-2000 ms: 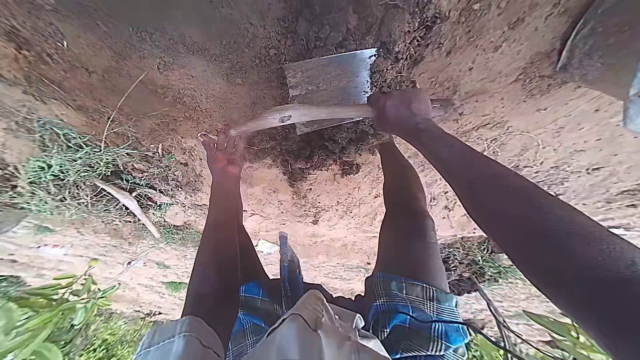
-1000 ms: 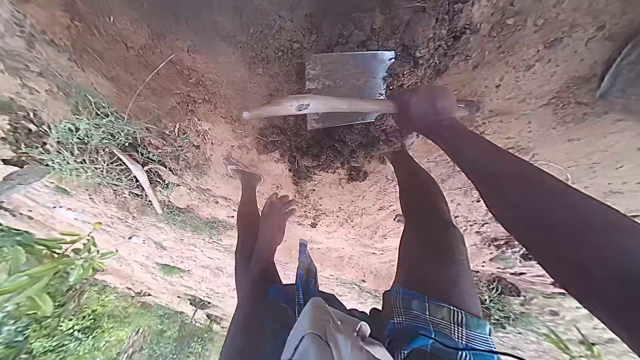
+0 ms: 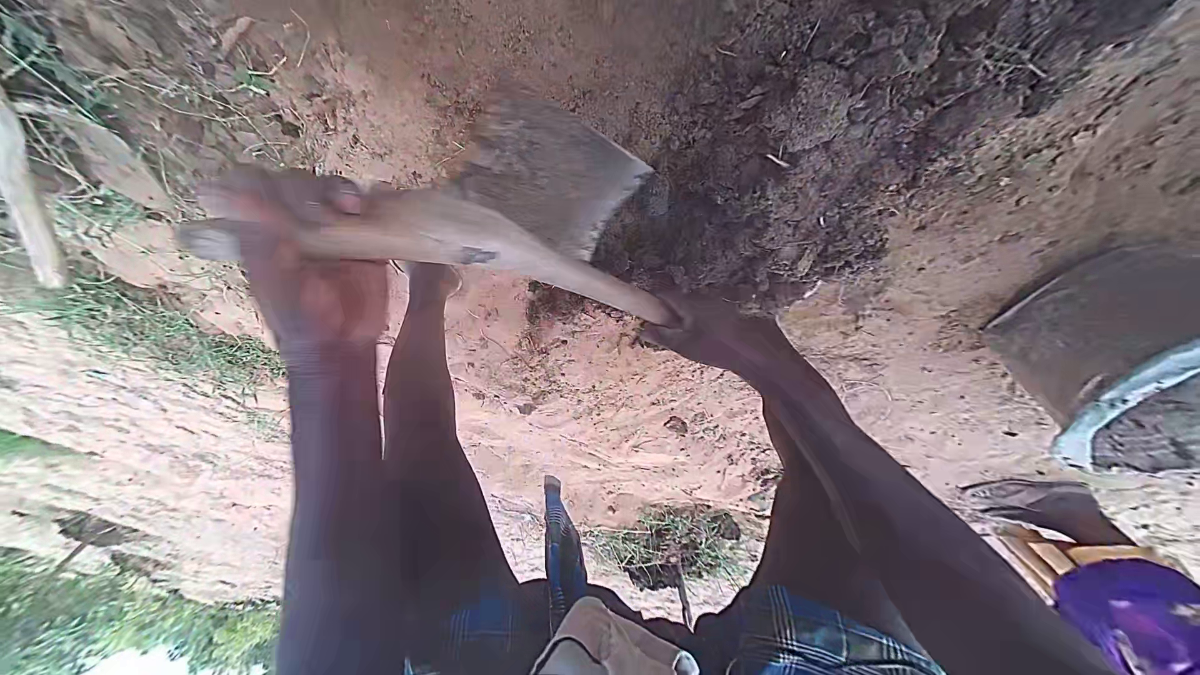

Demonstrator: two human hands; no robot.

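My left hand [image 3: 309, 216] is closed around the wooden handle [image 3: 450, 230] of a hoe near its left end, blurred by motion. At the handle's other end, my right hand [image 3: 712, 328] grips it in front of my leg. Beyond the handle is the hoe's broad metal blade [image 3: 553, 169], tilted and also blurred. It lies in view at the border of reddish ground and dark, loose soil [image 3: 806, 141]. Whether the blade touches the ground I cannot tell.
A large round container [image 3: 1097, 328] with a pale rim stands at the right. Below it, at the lower right, is a purple object [image 3: 1134, 609] beside yellow pieces. Dry sticks [image 3: 28, 197] and grass [image 3: 159, 337] lie at the left. My bare legs stand on sandy soil.
My left hand, off the handle a second ago, now grips it. The hoe has swung from a near-level pose over dark soil to a tilted one. The view has shifted, showing more at right.
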